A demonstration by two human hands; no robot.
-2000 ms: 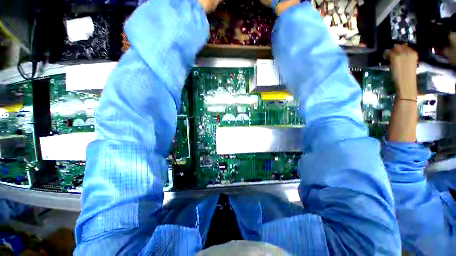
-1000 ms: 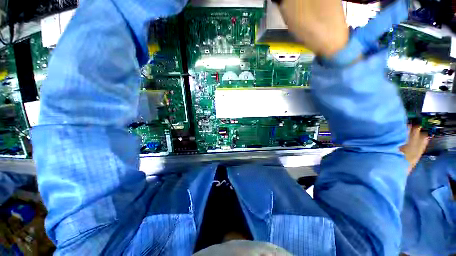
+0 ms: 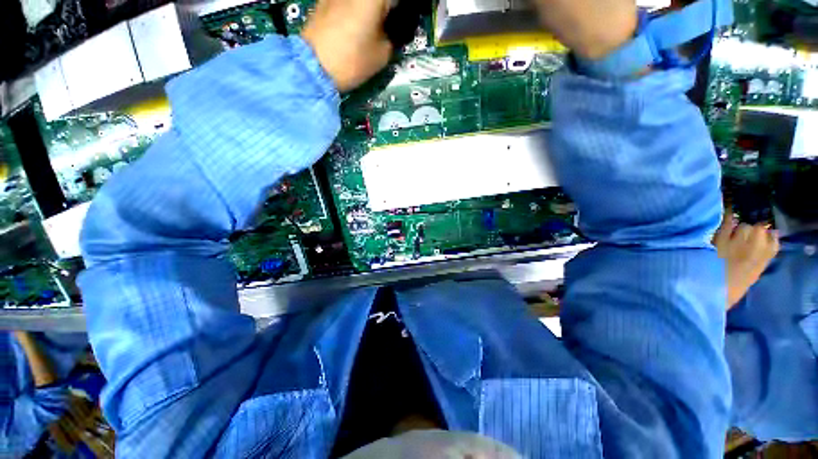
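Note:
A green circuit board (image 3: 448,235) lies in front of me, crowded with small parts. A long white-silver heat sink (image 3: 462,170) stands across it, and a silver-white block with a yellow strip (image 3: 511,47) is at its far side. My left hand (image 3: 352,43) is over the board's upper left, with black coverings on its fingers; its fingertips are dark and unclear. My right hand (image 3: 592,25) is at the top edge over the block's right side, its fingers cut off by the picture's edge. A blue wrist strap (image 3: 668,36) is at my right wrist. Whether either hand holds a part cannot be seen.
More boards lie left (image 3: 99,148) and right (image 3: 762,85). A metal conveyor rail (image 3: 296,300) runs nearest my body. Another person's hand (image 3: 746,260) is at the right, close to my right sleeve. Another person's arm (image 3: 36,359) shows at the lower left.
Both hands have come back from the parts bins to over the board. In the last second my left hand has come into view at the board's upper left, and the view has tilted slightly.

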